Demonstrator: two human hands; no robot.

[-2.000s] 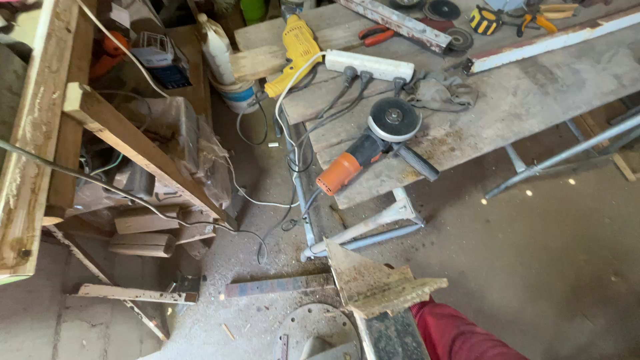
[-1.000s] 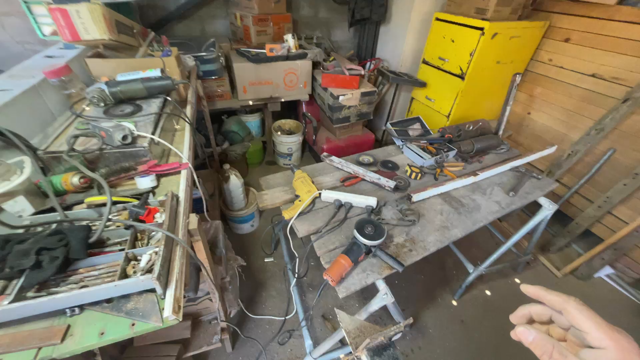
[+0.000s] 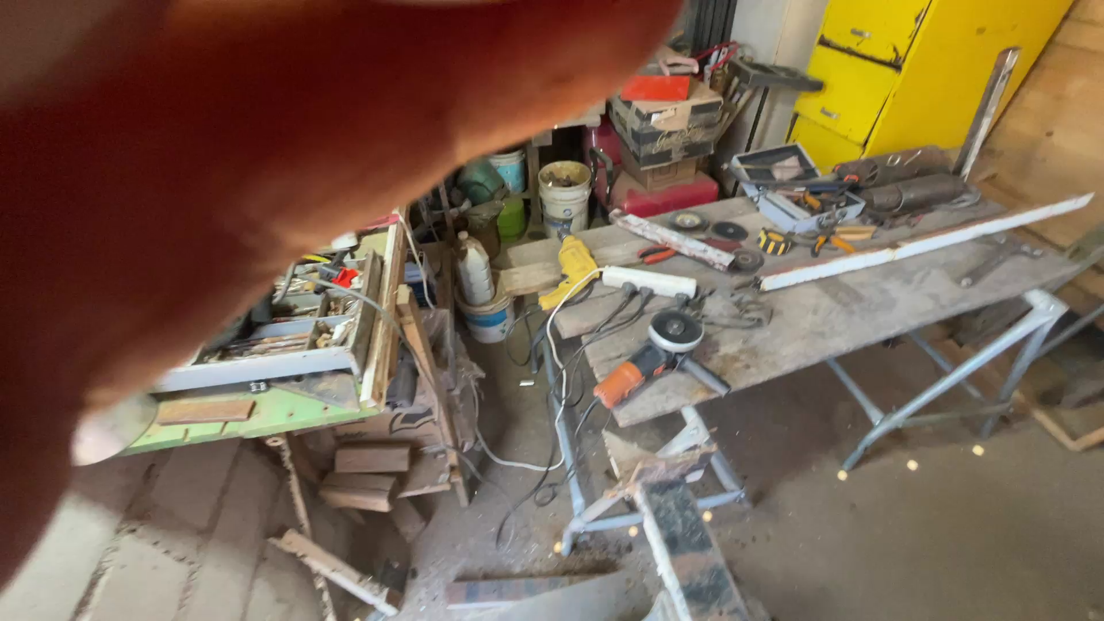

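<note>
A blurred hand, seemingly my left hand [image 3: 233, 164], fills the upper left very close to the camera; its grip is hidden. My right hand is out of view. On the wooden-plank workbench [image 3: 888, 319] lies an angle grinder [image 3: 634, 371] with an orange and black body. A yellow power drill [image 3: 569, 269] rests behind it, beside a white power strip [image 3: 649, 282] with plugs in it. A white-painted metal bar [image 3: 927, 241] lies along the bench. A tape measure [image 3: 774, 242], orange-handled pliers [image 3: 832, 245] and cutting discs [image 3: 730, 231] are near an open toolbox [image 3: 798, 207].
At left stands a green table [image 3: 285, 418] with a tray of tools [image 3: 276, 366]. Cables [image 3: 552, 466] hang to the floor between the tables. Buckets [image 3: 565, 194] and a yellow drawer cabinet [image 3: 914, 86] stand behind. A metal beam [image 3: 694, 552] juts up in the foreground.
The hand at the lower right one second ago is gone from there; a hand now covers the upper left. The view swung up from the floor after the oldest frame.
</note>
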